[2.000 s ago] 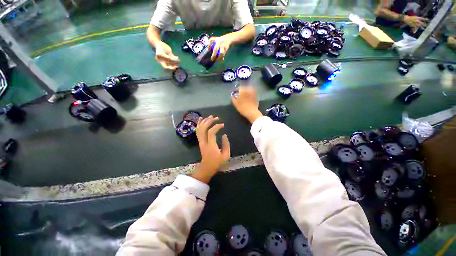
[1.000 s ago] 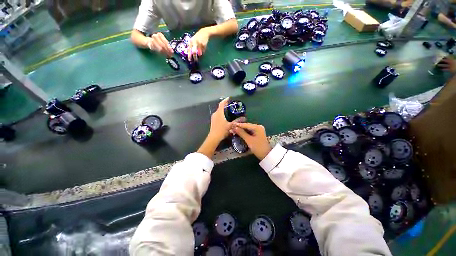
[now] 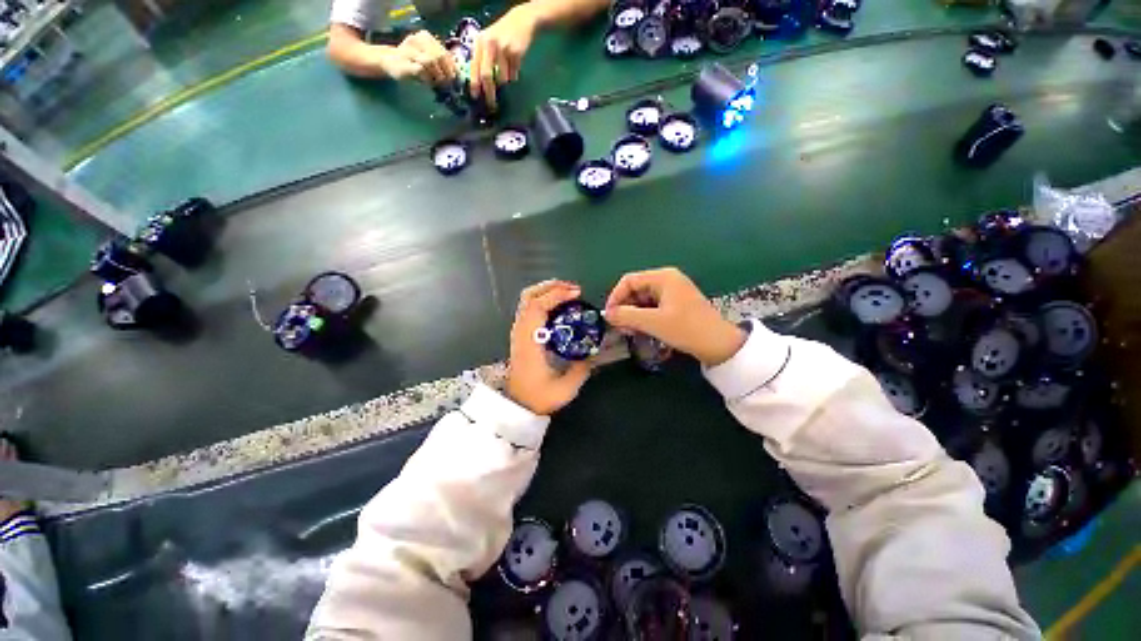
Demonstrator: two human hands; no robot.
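Observation:
My left hand [image 3: 546, 357] holds a black cylindrical housing [image 3: 576, 331] with its open end up, showing a round circuit board. A small pale ring-like piece shows at the housing's left rim. My right hand [image 3: 663, 313] has its fingertips pinched together at the housing's right edge; what they pinch is too small to tell. A round disc [image 3: 649, 352] hangs just below my right hand, partly hidden by it. Both hands are over the pale speckled edge strip.
The green belt [image 3: 413, 225] carries a joined unit [image 3: 298, 326], black housings, loose discs and a blue-glowing housing [image 3: 723, 98]. Grey discs are piled in front [image 3: 599, 528] and at right [image 3: 995, 353], beside a brown box. Another person's hands [image 3: 466, 63] work across the belt.
My hands have drawn the housing closer to the edge strip, and its open end now faces up towards me. The joined unit has shifted left in view. The other person's hands sit higher in view.

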